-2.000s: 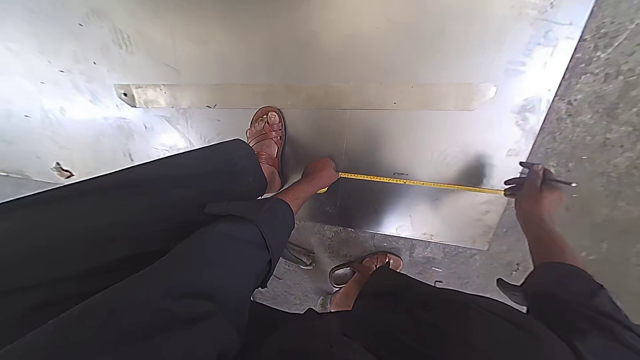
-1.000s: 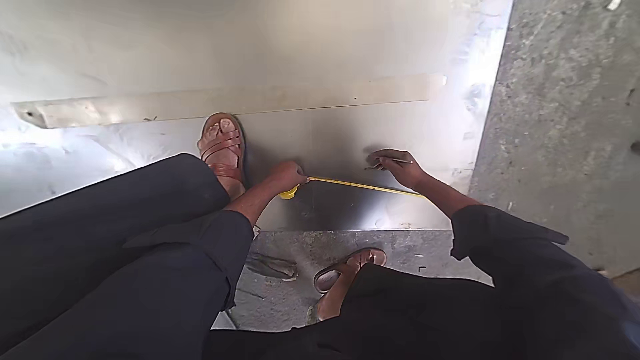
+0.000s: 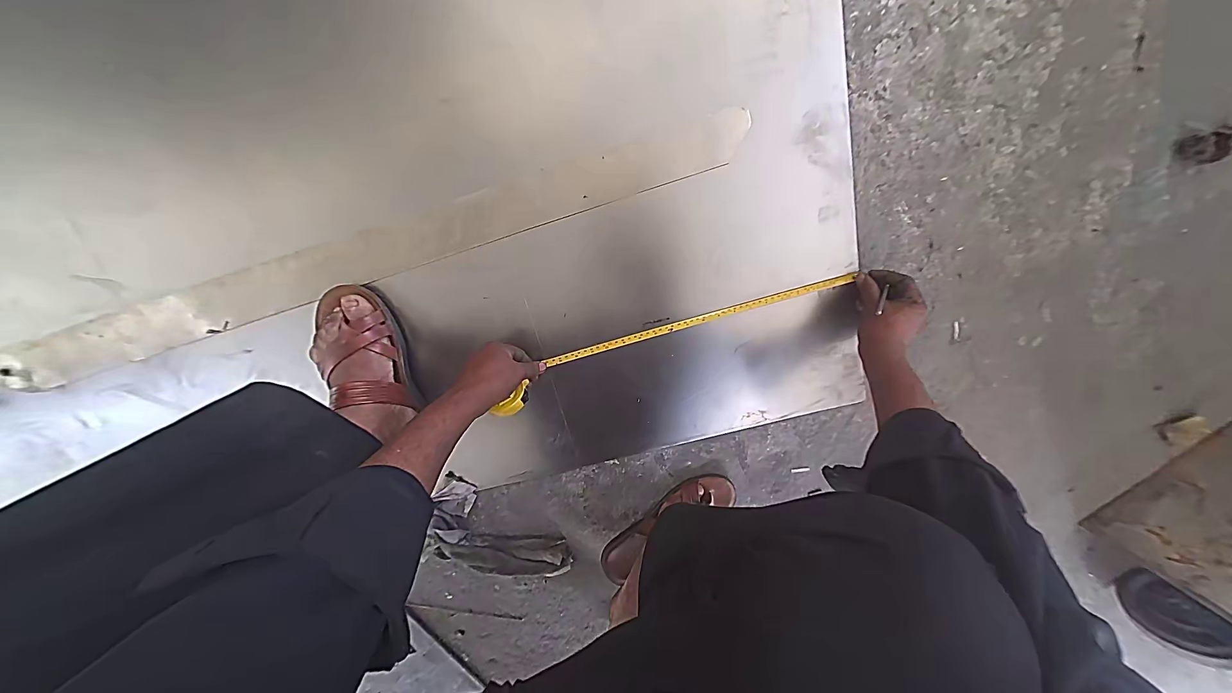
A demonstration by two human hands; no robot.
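A large metal sheet [image 3: 616, 385] lies on the floor, with thin scribed lines on it. Across it runs the yellow blade of a tape measure [image 3: 693, 322]. My left hand [image 3: 499, 375] grips the tape's yellow case, mostly hidden under the palm, and pins the blade near a scribed line. At the sheet's right edge, my right hand [image 3: 890, 303] holds the blade's end, with a slim pen-like marking tool [image 3: 882, 300] also between its fingers. A long flat metal strip [image 3: 539, 197] rests on the sheet beyond both hands.
One sandalled foot [image 3: 366, 346] stands on the sheet and strip; the other [image 3: 698, 493] is on the concrete floor [image 3: 972, 192]. Crumpled cloth [image 3: 500, 553] lies near the sheet's front edge. A board [image 3: 1174, 510] and a dark round object [image 3: 1174, 611] are at lower right.
My right hand was over the sheet a second ago and is now at its right edge, on the end of the blade. My left hand still holds the tape case. The view has shifted.
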